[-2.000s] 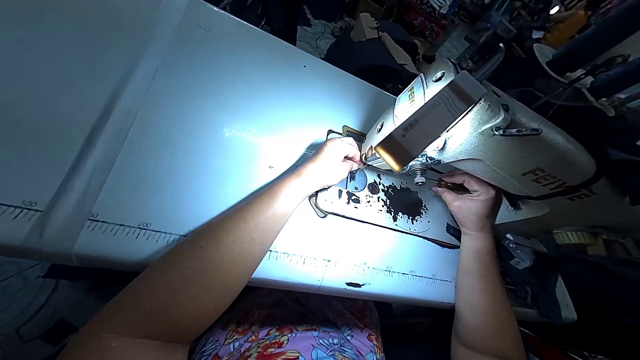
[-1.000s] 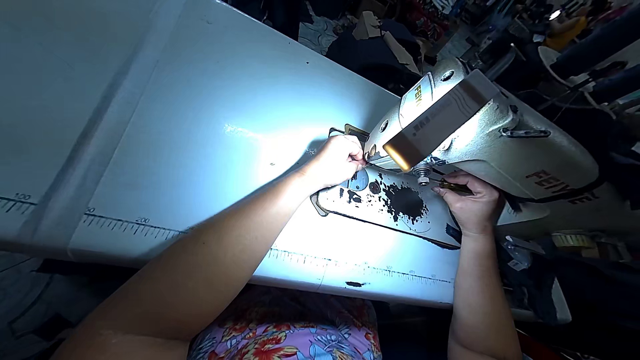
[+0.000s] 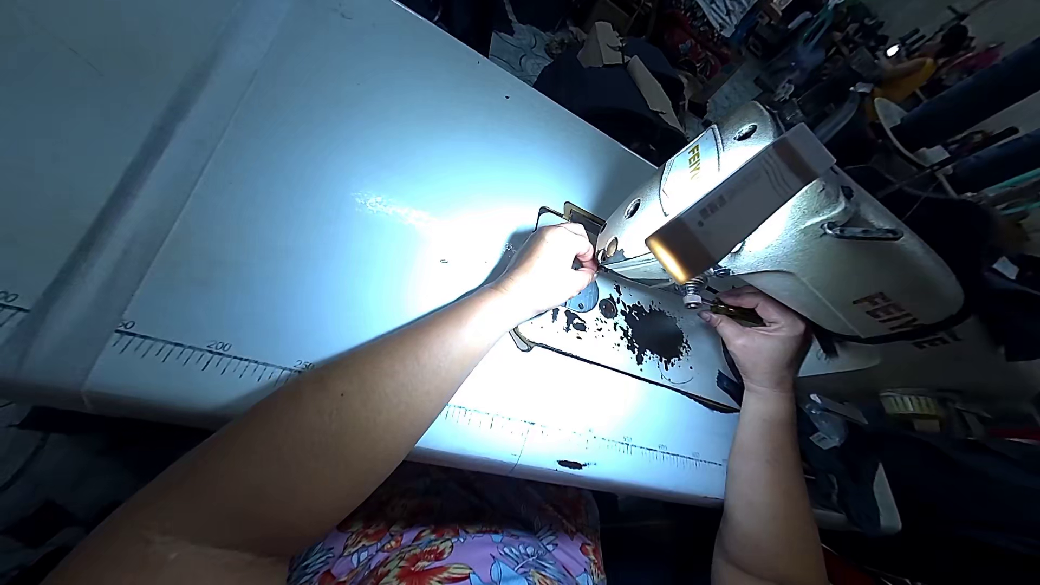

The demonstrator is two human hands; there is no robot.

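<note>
An industrial sewing machine (image 3: 861, 244) stands on a white table (image 3: 309, 203) marked with a ruler scale. My left hand (image 3: 554, 264) is at the needle end of the machine head, its fingertips pinched together; whatever lies between them is too small to make out. My right hand (image 3: 760, 333) is under the machine arm, closed around a small tool with a dark and yellowish handle (image 3: 738, 314), its tip toward the thread tension knob (image 3: 692, 294). A rectangular lamp box (image 3: 739, 203) glows at its lower end. Beneath, the machine bed (image 3: 552, 329) shows dark worn patches.
Behind the table lie dark cloth (image 3: 601, 97) and pieces of cardboard (image 3: 650, 85). To the right of the machine are a roll of tape (image 3: 910, 404) and more dark fabric (image 3: 959, 479). The table's front edge runs just before my floral-clothed lap (image 3: 455, 552).
</note>
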